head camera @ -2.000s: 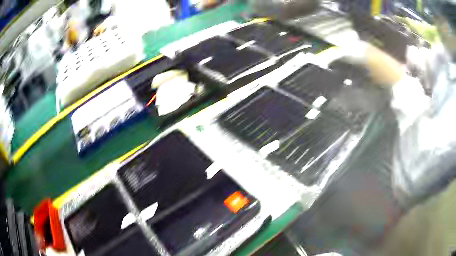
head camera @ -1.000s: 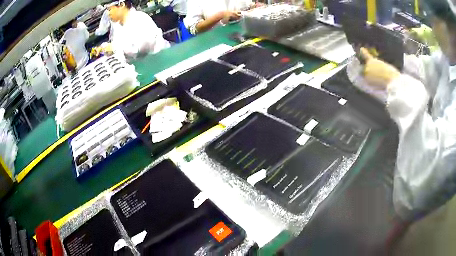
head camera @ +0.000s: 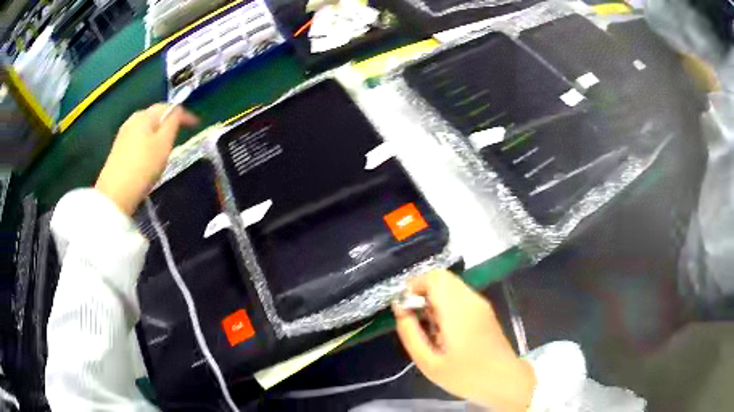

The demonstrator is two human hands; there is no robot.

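Note:
Two dark tablets lie side by side in front of me: the nearer middle one (head camera: 322, 185) on bubble wrap (head camera: 366, 298), with small text and an orange-red square (head camera: 405, 222), and the left one (head camera: 193, 265) with another such square. My left hand (head camera: 138, 154) is above the left tablet's upper corner, its fingers closed on a small white piece (head camera: 179, 100). A white cable (head camera: 189, 306) runs down over the left tablet. My right hand (head camera: 467, 342) is at the middle tablet's lower right edge, pinching a small white plug-like piece (head camera: 412, 302). A second white cord passes below, near that hand.
More tablets with green and white text lines (head camera: 499, 121) lie to the right on bubble wrap. A blue-rimmed compartment tray (head camera: 225, 44) and crumpled papers (head camera: 342, 24) are at the back. Another person's sleeve (head camera: 716, 185) is at the right edge. A yellowish sheet (head camera: 310, 362) shows below.
Both my hands have come into view. The view has turned left and down, so the tablets sit higher and further right. The red bin and the people behind the bench are out of view.

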